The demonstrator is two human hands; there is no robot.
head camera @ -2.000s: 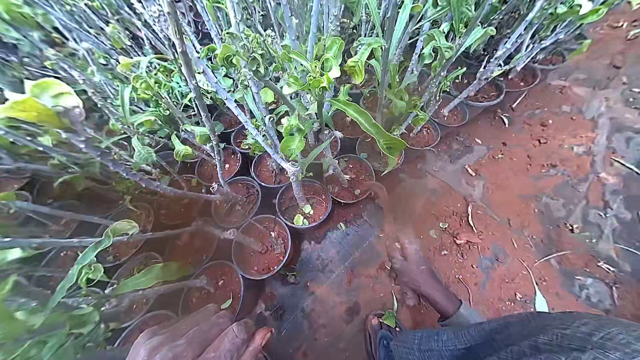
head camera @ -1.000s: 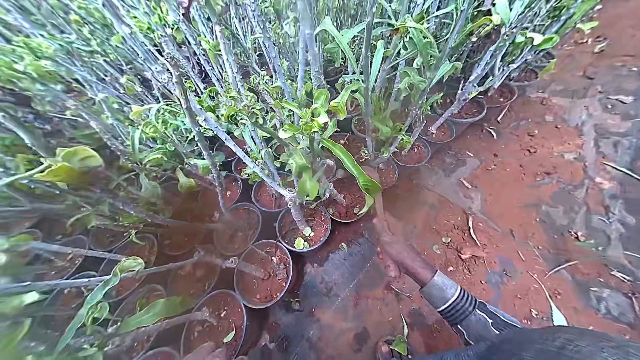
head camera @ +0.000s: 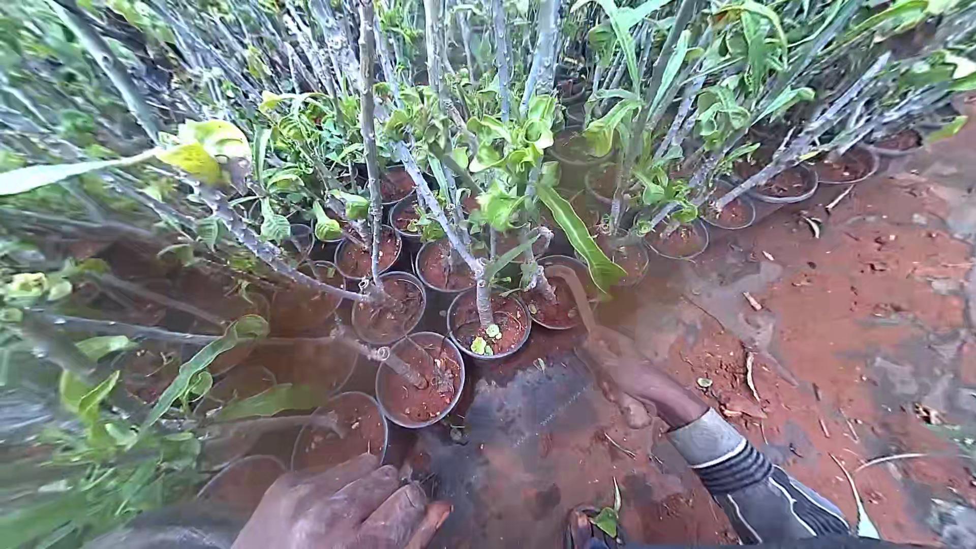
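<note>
My right hand, in a dark striped cuff, reaches in from the lower right, its blurred fingers beside the rim of a pot of red soil; whether it grips anything is unclear. My left hand is at the bottom edge, fingers curled, just below a soil-filled pot; its palm is hidden. Between the hands stand a pot with a leaning cut stem and a pot with an upright woody stem and small green leaves. A long green leaf hangs above my right hand.
Dense rows of potted woody plants fill the back and left, with branches leaning low across the pots. Wet red soil and dark ground sheeting lie at the right and centre, with twigs and fallen leaves.
My right hand has moved up from the ground toward the pots since the oldest frame. My left hand, mostly out of view one second ago, shows again at the bottom.
</note>
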